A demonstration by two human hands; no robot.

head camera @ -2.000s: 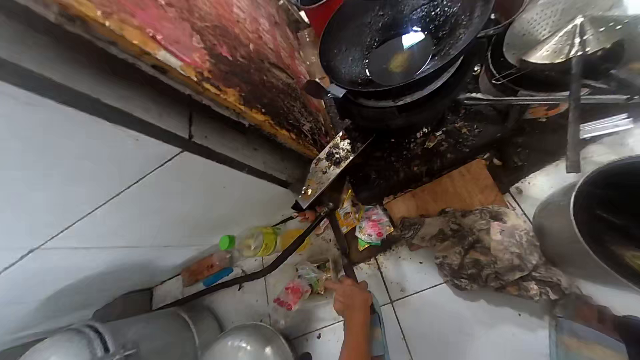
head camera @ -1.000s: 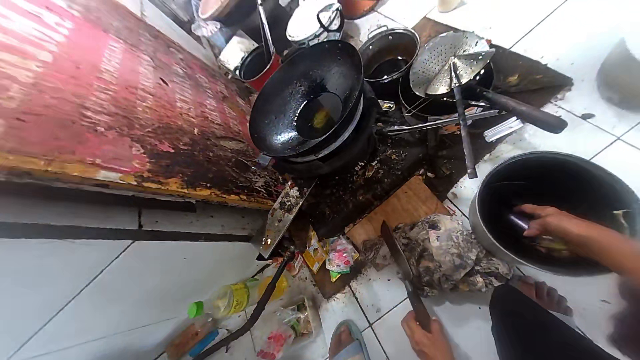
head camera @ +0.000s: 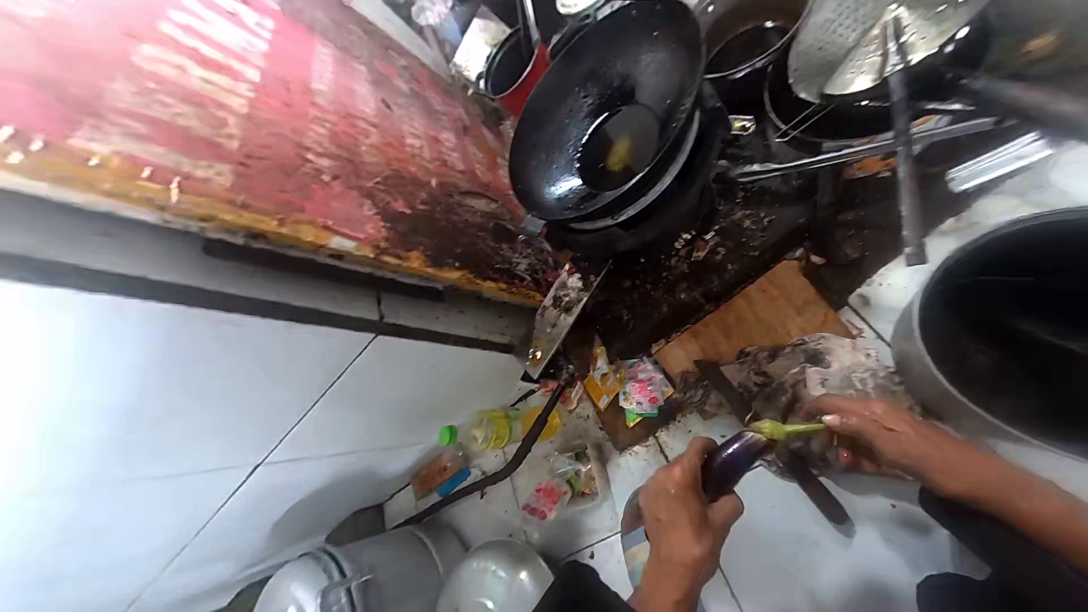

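Note:
A purple eggplant (head camera: 733, 463) with a green stem is held between both hands low in the view. My left hand (head camera: 684, 510) is closed round its purple body. At the other end, the fingers of my right hand (head camera: 871, 429) pinch the green stem. Beneath the stem and right hand lies a knife (head camera: 816, 493), its dark handle toward the bottom and its blade over a dirty, crumpled cloth (head camera: 837, 361). A wooden board (head camera: 752, 319) rests on the floor just beyond the cloth.
A large metal pot (head camera: 922, 340) stands at right. Ahead are a black wok (head camera: 544, 110), a perforated ladle (head camera: 820, 51) and other pans. A second blade (head camera: 557, 319) leans by the red panel (head camera: 280, 110). Seasoning packets (head camera: 642, 391), an oil bottle (head camera: 493, 429) and a hose (head camera: 501, 472) lie nearer.
One second ago my left hand held the knife and my right hand was in the large pot. Now the knife lies on the cloth and both hands hold the eggplant.

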